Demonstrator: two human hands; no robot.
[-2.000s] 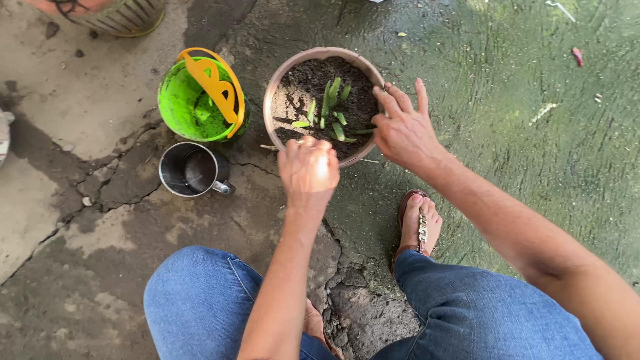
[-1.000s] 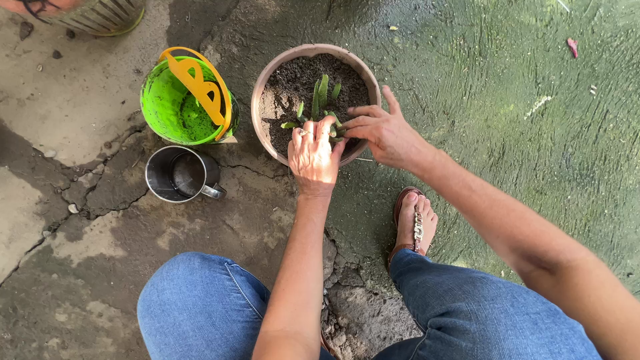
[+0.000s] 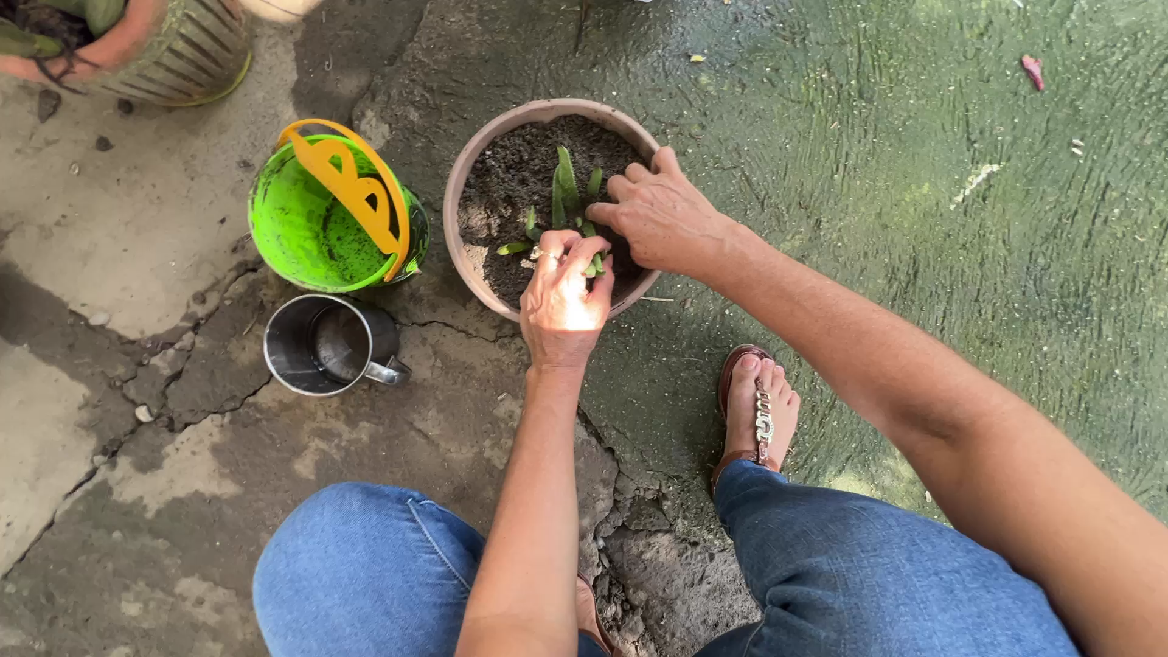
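Observation:
A round pinkish-brown plant pot (image 3: pixel 461 173) full of dark soil (image 3: pixel 502 164) stands on the concrete, with small green succulent shoots (image 3: pixel 566 182) upright near its middle. My left hand (image 3: pixel 568 297) reaches over the pot's near rim, its thumb and fingers around the lower shoots; whether they grip one is hard to tell. From the right, my right hand (image 3: pixel 662 214) lies over the rim, fingers bent and the index finger pointing in at the shoots. Its thumb and fingertips are partly hidden, so a hold on anything cannot be made out.
Left of the pot stands a green plastic bucket (image 3: pixel 274 224) with a yellow handle (image 3: pixel 351 187). A metal mug (image 3: pixel 315 342) sits just below it. A larger ribbed planter (image 3: pixel 187 55) is at the upper left. Cracked concrete (image 3: pixel 210 365) runs near my sandalled foot (image 3: pixel 762 411).
Over the last two seconds my left hand has moved from the pot's near-left edge in to the shoots. My right hand has shifted from the right rim farther over the soil.

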